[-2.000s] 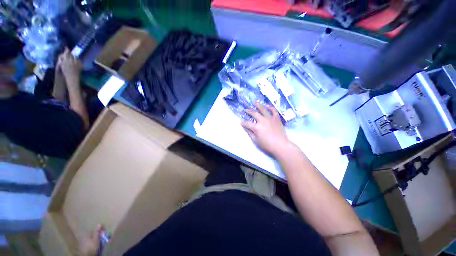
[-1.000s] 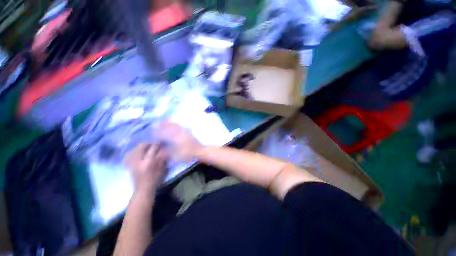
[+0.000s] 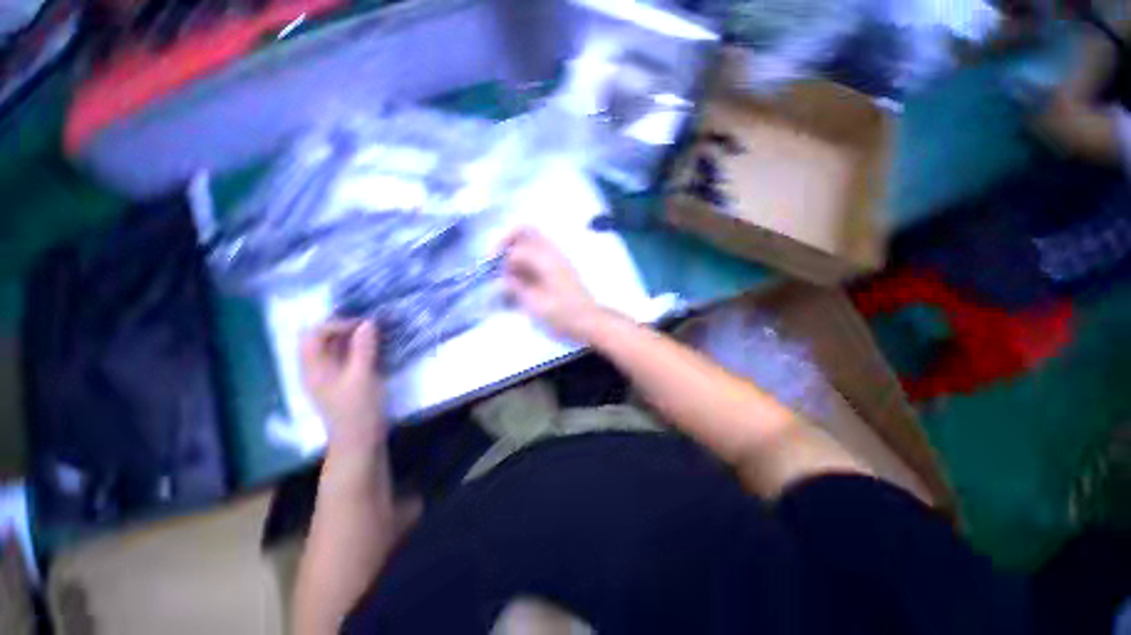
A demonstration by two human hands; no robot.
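The picture is blurred. A bagged unit [image 3: 434, 292], dark inside crinkled clear plastic, lies or is held low over the white work sheet [image 3: 459, 372]. My left hand [image 3: 341, 366] is at its left end, fingers bent against the plastic. My right hand [image 3: 540, 279] is at its right end, fingertips pinching the plastic. More clear plastic bags [image 3: 360, 174] with housings are heaped just behind it. The blur hides where one bag ends and another begins.
The black tray [image 3: 124, 360] is at the left. The screw feeder [image 3: 633, 93] and small carton [image 3: 794, 168] with black pieces are at the back right. A carton with clear bags [image 3: 769, 354] is beside my right arm. The red-topped shelf [image 3: 310, 93] runs behind. A person's arm [image 3: 1085, 106] shows at far right.
The view has swung to the right since the first frame. My left hand has come up from the large carton to the sheet. My hands have moved apart along the bagged unit.
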